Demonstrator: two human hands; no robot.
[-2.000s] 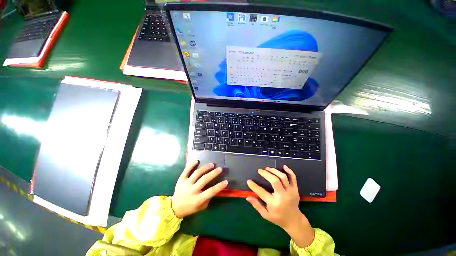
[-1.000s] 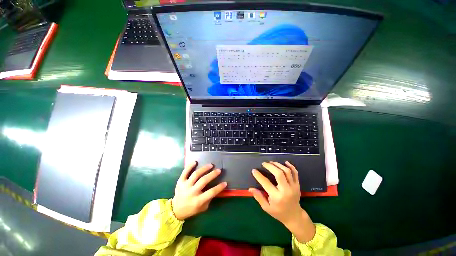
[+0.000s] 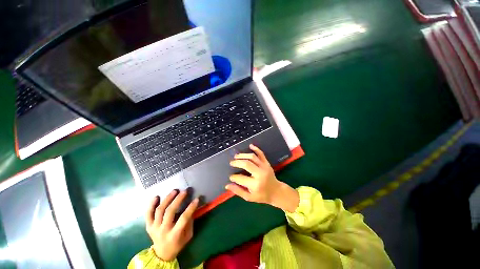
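Observation:
An open dark grey laptop (image 3: 210, 171) sits on a white pad with a red underside (image 3: 280, 113). Its screen (image 3: 231, 31) shows a pale keyboard test window (image 3: 163, 65) over a blue swirl desktop, with a dark area at the left. My left hand (image 3: 171, 220) rests on the palm rest at the front left, fingers apart. My right hand (image 3: 255, 176) lies over the right side of the touchpad area, fingers slightly bent and apart. Both hands hold nothing. A small white rounded piece (image 3: 330, 127) lies loose on the green surface right of the laptop.
A closed laptop (image 3: 31, 220) lies on a white pad at lower left. Another open laptop (image 3: 45, 121) is partly hidden behind the screen at left. Stacked pinkish pads (image 3: 452, 65) stand at upper right. Yellow-black tape (image 3: 405, 178) marks the edge at lower right.
The view has turned and shifted right, so the laptop looks tilted and the stacked pads show. The screen now has a dark area at left. Both hands are still on the laptop's front.

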